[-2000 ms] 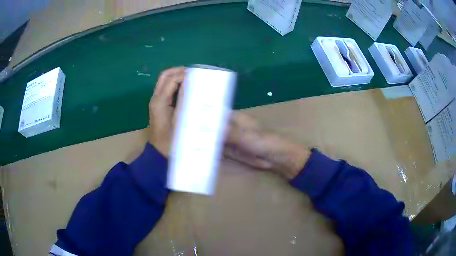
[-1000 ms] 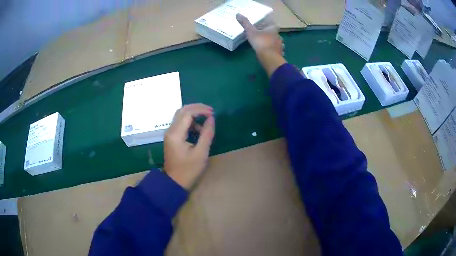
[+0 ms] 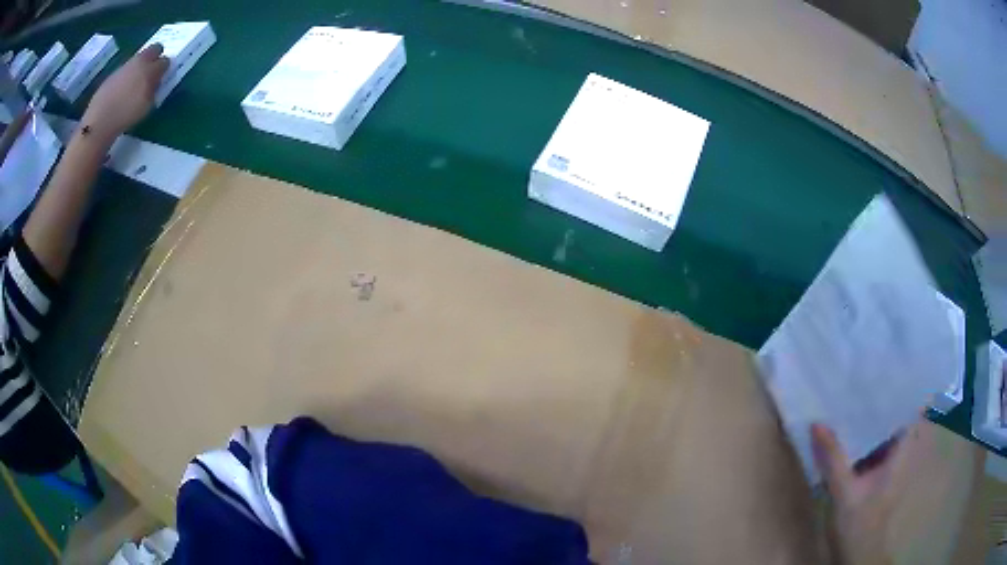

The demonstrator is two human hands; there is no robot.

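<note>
My right hand is at the lower right and grips the near edge of a white flat-looking retail box. The box is tilted and slightly blurred, with faint marks on its face. It partly covers a white inner tray on the belt behind it. My left hand is out of the picture; only my blue left sleeve with white stripes shows at the bottom. Two closed white boxes lie on the green belt, one at the centre right and one farther left.
Brown taped cardboard covers the near surface. At left another person's hand with a striped sleeve touches a white box on the belt. More small boxes lie at far left. Another tray is cut by the right edge.
The view has swung to the left. My right hand has let go of the closed box and now holds another white box at right. My left hand has left the picture.
</note>
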